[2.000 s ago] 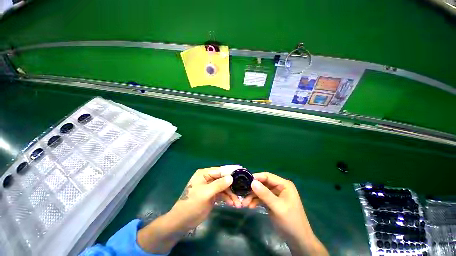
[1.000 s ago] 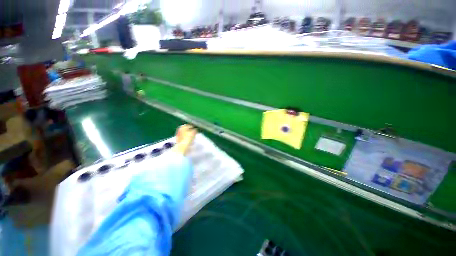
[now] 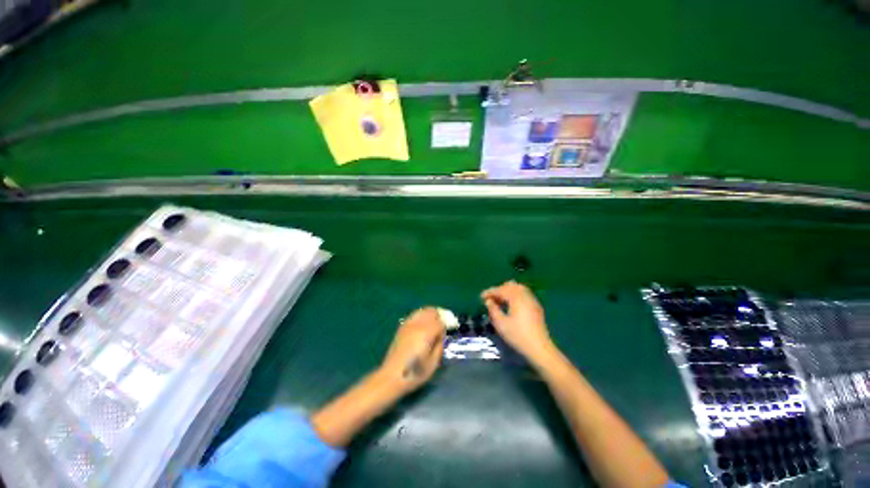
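A short strip of carrier film (image 3: 471,349) with black dots along its back edge lies in front of me between my hands. My left hand (image 3: 417,345), with a white wrap (image 3: 446,318) on a finger, is closed at the strip's left end. My right hand (image 3: 518,319) is over its right end with fingertips together and raised; whether they hold a dot is too blurred to tell. No black round part shows in either hand. Black discs (image 3: 98,294) sit in a row along the left side of the blister trays (image 3: 205,315).
The tray stack fills the left. A full sheet of dots (image 3: 730,372) lies at right, with a greyer film sheet (image 3: 839,353) beyond. A loose black piece (image 3: 521,262) lies behind my right hand. A yellow card (image 3: 367,124) and instruction sheet (image 3: 558,133) hang on the partition.
The round part held between both hands earlier is gone from them. My arm reached over the trays and came back; the disc row there is longer. Both hands are now at the strip.
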